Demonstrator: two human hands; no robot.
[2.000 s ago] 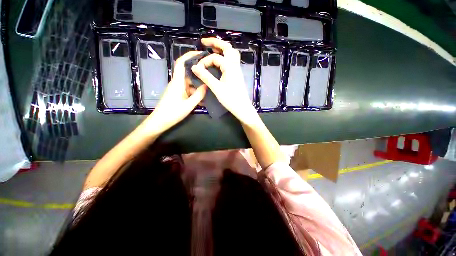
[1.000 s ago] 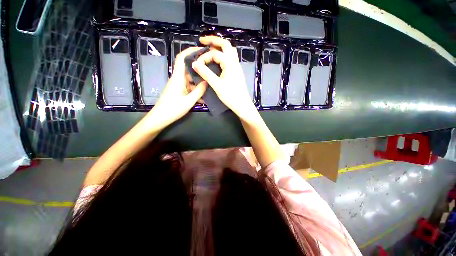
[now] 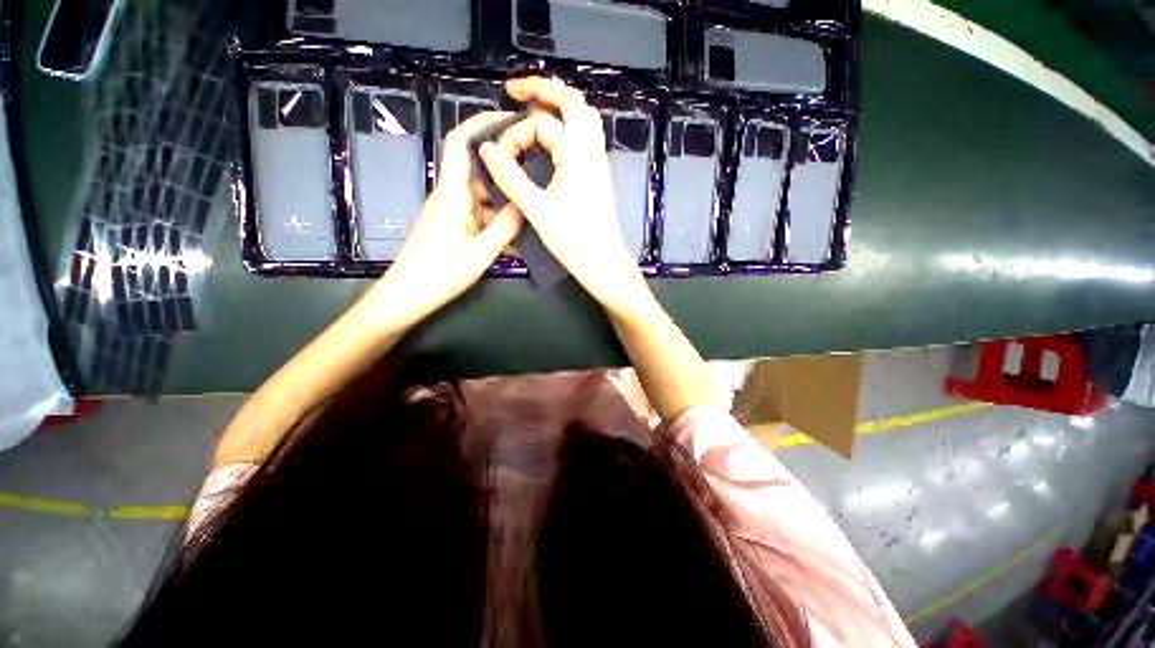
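Note:
A dark grey phone case [image 3: 542,253] is held between my two hands over the near row of the black blister tray [image 3: 431,267]. My left hand [image 3: 456,215] grips the case from the left side. My right hand [image 3: 564,177] bends over its upper end, with thumb and fingers close together. Whether a small piece is between those fingertips cannot be seen. Grey translucent cases with dark camera corners, such as one at the left [image 3: 294,177], stand in the tray's pockets. My hands hide part of the near row.
A shiny gridded stack of adhesive sheets [image 3: 139,228] lies left of the tray. A smartphone [image 3: 79,32] is at the upper left. White sheeting [image 3: 25,317] hangs at the left edge. A brown cardboard box [image 3: 817,399] and red stool [image 3: 1028,376] are below the bench edge.
The tray and bench have shifted slightly upward in the picture. Both hands keep hold of the same case, with only small movements of the right fingers and a slight change in the case's tilt.

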